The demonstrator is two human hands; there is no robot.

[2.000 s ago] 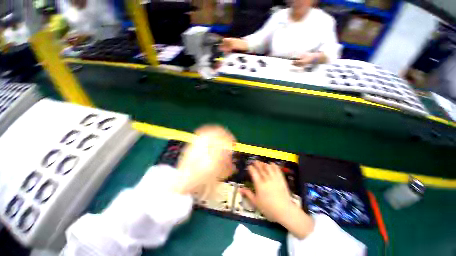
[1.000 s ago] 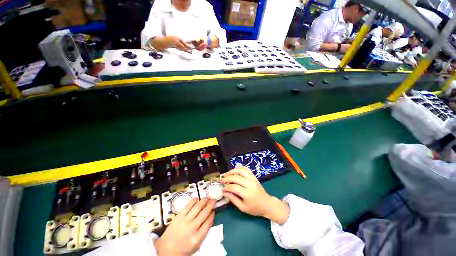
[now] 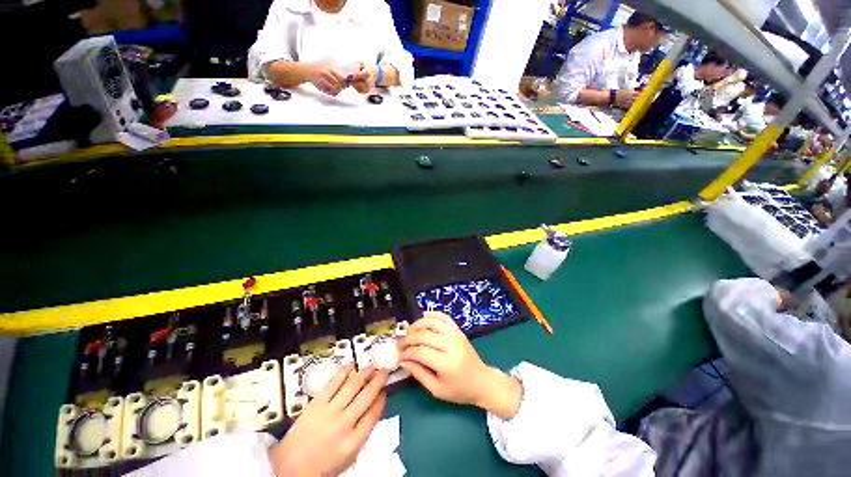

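Five cream fixture blocks (image 3: 160, 421) stand in a row on a black base, each with a toggle clamp (image 3: 314, 303) behind it. Several hold a dark ring part (image 3: 90, 430); the middle block looks plainer. My right hand (image 3: 448, 361) has its fingertips at the right side of the rightmost block (image 3: 378, 350). My left hand (image 3: 331, 427) lies palm down, its fingertips at that block's front left and over the neighbouring block's edge. What my fingertips hold, if anything, is hidden. A crumpled white wipe (image 3: 381, 451) lies beside my left hand.
A black box (image 3: 467, 303) of blue-white bits is right of the fixtures, then an orange stick (image 3: 528, 300) and a white bottle (image 3: 547, 255). Dark rings lie on the green belt (image 3: 280, 211). A person in white works opposite; a person in a grey sleeve sits at right.
Since two seconds ago, my hands have moved to the rightmost block and the view has swung right. Over the last second, my hands stay there with little change.
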